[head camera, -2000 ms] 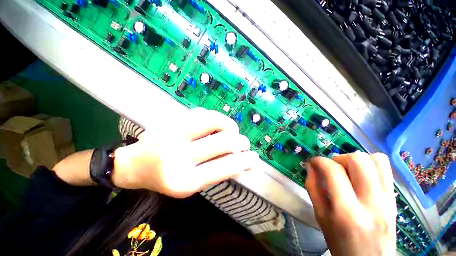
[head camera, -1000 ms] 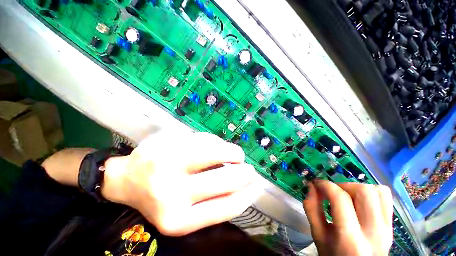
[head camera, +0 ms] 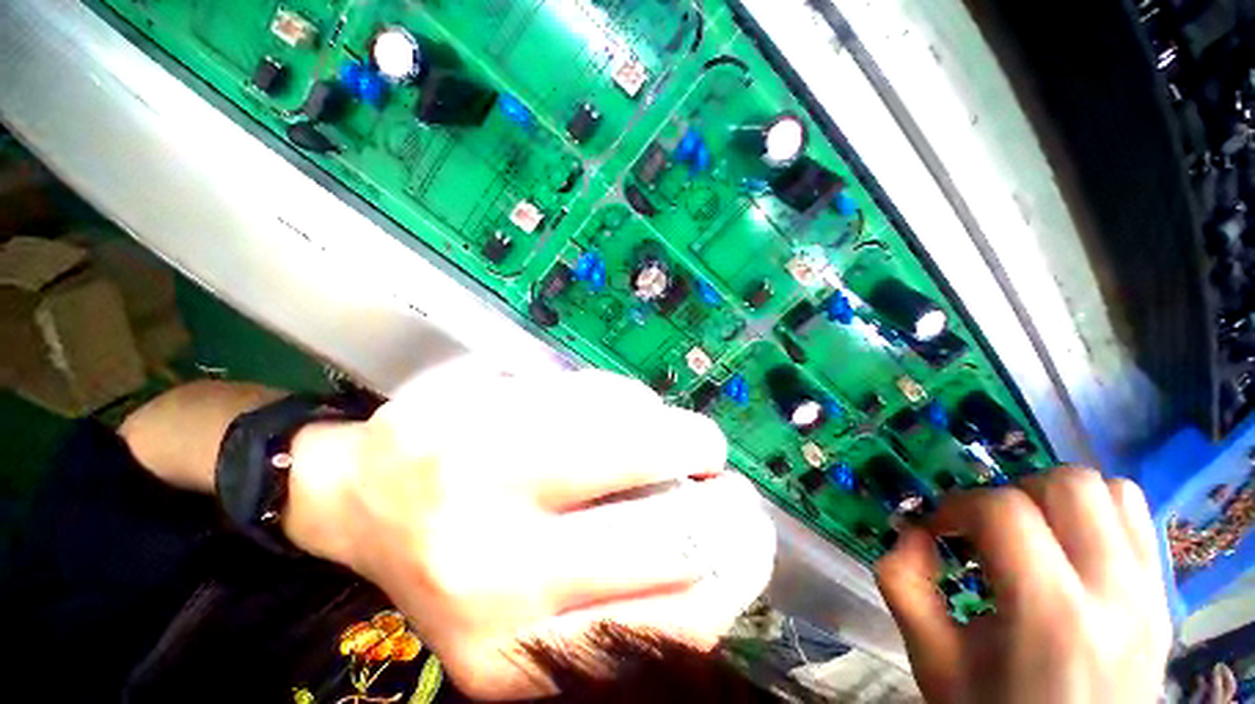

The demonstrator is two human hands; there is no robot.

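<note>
A green circuit board panel (head camera: pixel 454 165) runs diagonally from upper left to lower right, carrying black capacitors (head camera: pixel 902 314) with pale round tops, blue parts and small black blocks. My left hand (head camera: pixel 551 509), wearing a black watch, lies over the near rail and board edge, its fingers close together; its fingertips are overexposed and I cannot tell whether it holds anything. My right hand (head camera: pixel 1032 578) is at the lower right over the board, thumb and index finger curved around a gap where board shows. Its fingertips are beside a capacitor; whether they grip it is unclear.
Silver rails (head camera: pixel 255 234) border both board edges. At the right are a black component tray (head camera: pixel 1087 179) with black capacitors and a blue tray (head camera: pixel 1186 481) with small orange-brown parts. A cardboard box (head camera: pixel 62 323) stands on the green floor at left.
The view has shifted closer, so the boards look larger and the trays lie farther right, partly out of frame. My right hand appears lower and farther right, with its thumb-index gap more visible.
</note>
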